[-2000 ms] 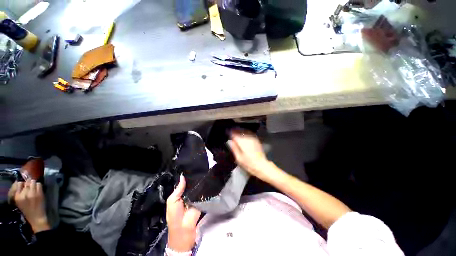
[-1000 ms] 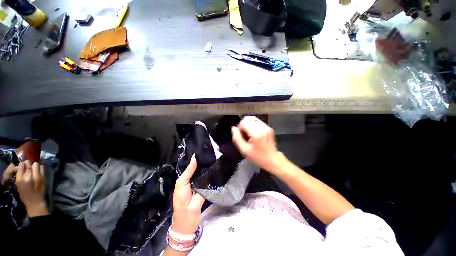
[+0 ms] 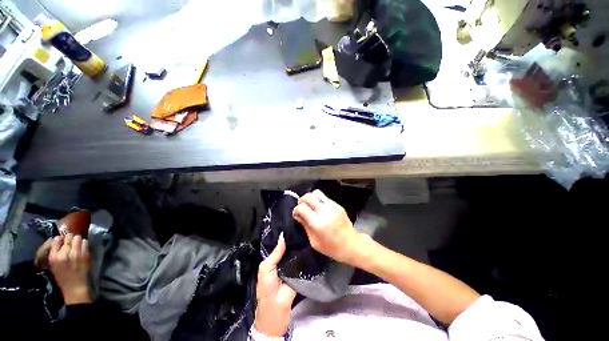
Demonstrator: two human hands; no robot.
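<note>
A black fabric piece [image 3: 296, 260] with pale frayed edges is held over my lap, below the table edge. Grey ribbed cloth [image 3: 327, 283] shows under its lower edge. My left hand [image 3: 272, 300] grips the lower left side of the piece, thumb on top. My right hand [image 3: 328, 225] is over its upper right part with fingertips pinched together at the fabric. Whether a needle or small tool is in those fingertips is too small to see. The white patch seen earlier is mostly hidden behind my right hand.
The grey table [image 3: 267, 143] holds snips [image 3: 364, 116], a phone [image 3: 302, 56], tan leather scraps [image 3: 180, 100], a bottle [image 3: 72, 48] and a dark pouch [image 3: 364, 56]. A clear plastic bag [image 3: 567, 126] hangs over the right edge. Another person's hand [image 3: 69, 266] holds a brown piece at left.
My right hand has come in from the right of the fabric onto its upper part, covering the white patch. The view has shifted, so more of the table's back and left shows.
</note>
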